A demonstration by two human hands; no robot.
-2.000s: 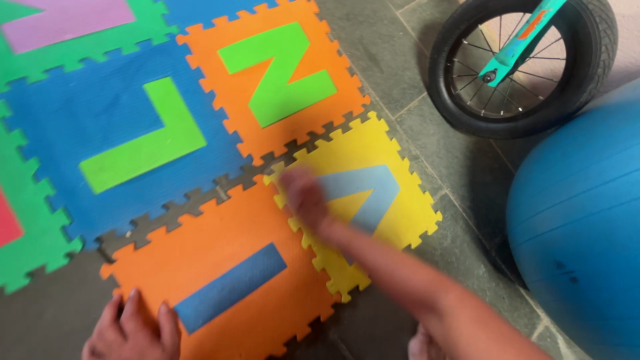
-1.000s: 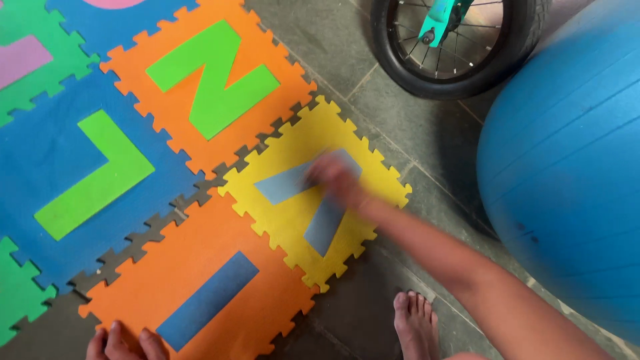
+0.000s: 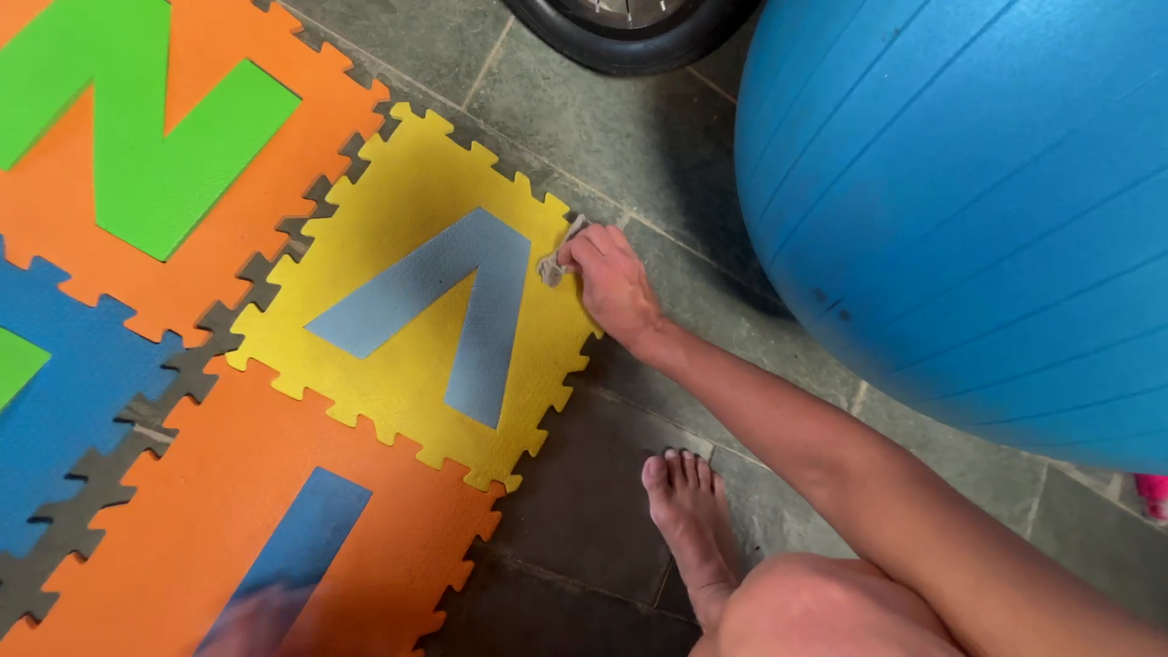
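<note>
My right hand (image 3: 613, 274) pinches a small crumpled beige cloth (image 3: 553, 266) at the right edge of the yellow foam puzzle mat tile (image 3: 383, 246), which carries a grey-blue V-shaped inlay (image 3: 497, 274). Below it lies the orange foam tile (image 3: 365, 538) with a blue bar inlay (image 3: 310, 520). My left hand (image 3: 251, 625), blurred at the bottom edge, is over the lower end of that bar; whether its fingers hold anything is unclear. An orange tile with a green letter N (image 3: 137, 137) is at the upper left, beside part of a blue tile (image 3: 82, 365).
A large blue exercise ball (image 3: 949, 210) fills the upper right, near a small bicycle wheel (image 3: 630, 55) at the top. My bare foot (image 3: 689, 520) stands on the grey stone floor (image 3: 584, 520). A pink object (image 3: 1152, 493) shows at the right edge.
My right hand has moved from over the grey-blue inlay to the yellow tile's right edge. My left hand has shifted onto the blue bar from the orange tile's lower left. The view is closer.
</note>
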